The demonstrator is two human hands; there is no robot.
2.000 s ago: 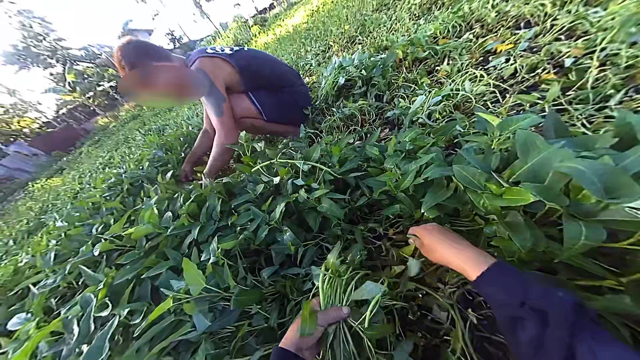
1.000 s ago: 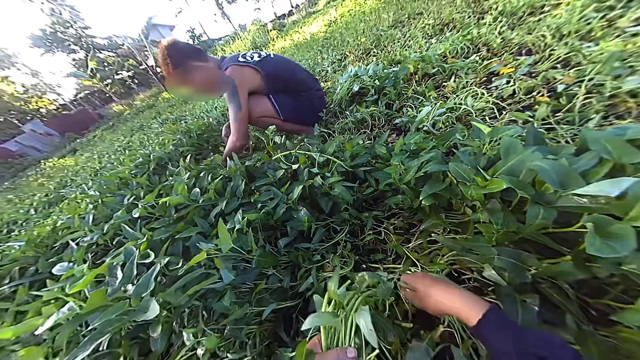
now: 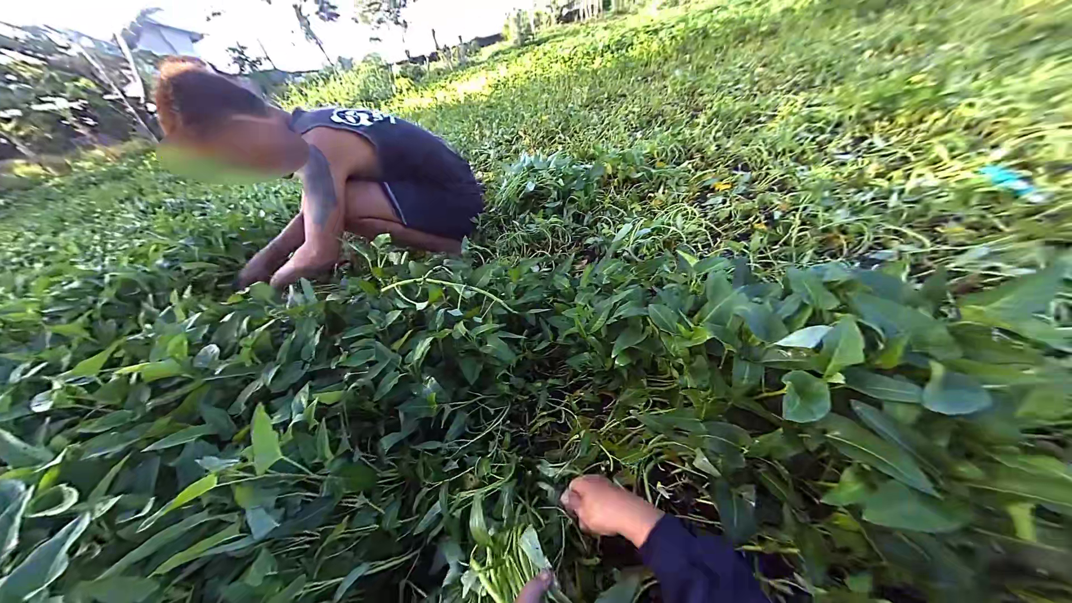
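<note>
At the bottom edge, the thumb of my left hand (image 3: pixel 534 588) shows against a bundle of cut green leafy stems (image 3: pixel 502 563); the rest of that hand is out of the frame. My right hand (image 3: pixel 605 507), in a dark blue sleeve, is just right of and above the bundle. Its fingers are curled at the stems of low leafy plants (image 3: pixel 578 419); whether they pinch a stem cannot be made out. Broad, pointed leaves surround both hands.
A person (image 3: pixel 402 167) in a dark sleeveless top squats at the upper left, both hands down among the leaves. Cut or trailing stems (image 3: pixel 754 193) cover the ground behind. A small blue object (image 3: pixel 1008 179) lies at the far right. Trees and a building stand beyond.
My left hand, seen around the bundle two seconds ago, now shows only its thumb at the bottom edge. The squatting person stays in the same place.
</note>
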